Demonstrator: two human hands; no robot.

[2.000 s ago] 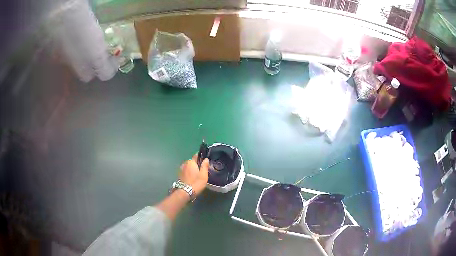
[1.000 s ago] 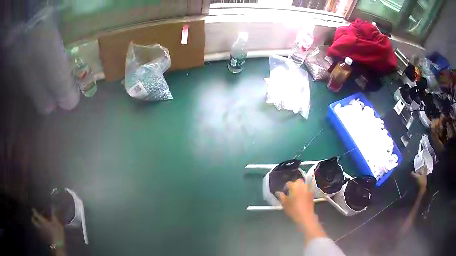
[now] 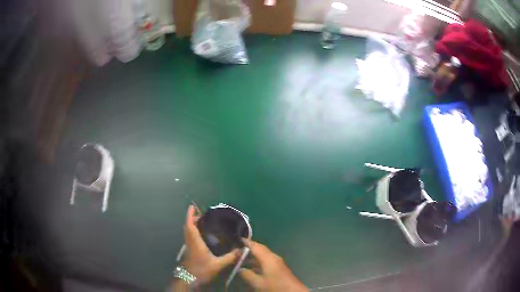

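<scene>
A white camera housing with a dark open face is at the near middle of the bench, its slim white sticks pointing toward me. My left hand, with a metal watch at the wrist, holds it from the left. My right hand holds its right side by a white stick. Another unit with two white sticks stands alone at the left. Two more units stand side by side at the right, the nearer-left one touching the other. Fine detail is blurred.
A blue tray heaped with white pieces is at the right. Along the back are a bag of small parts, a bottle, a bag of white parts and red cloth. Another person's hand shows at the right edge.
One unit has left the row at the right and is now between my hands in the middle. My left hand has let go of the unit at the left. The view has shifted.
</scene>
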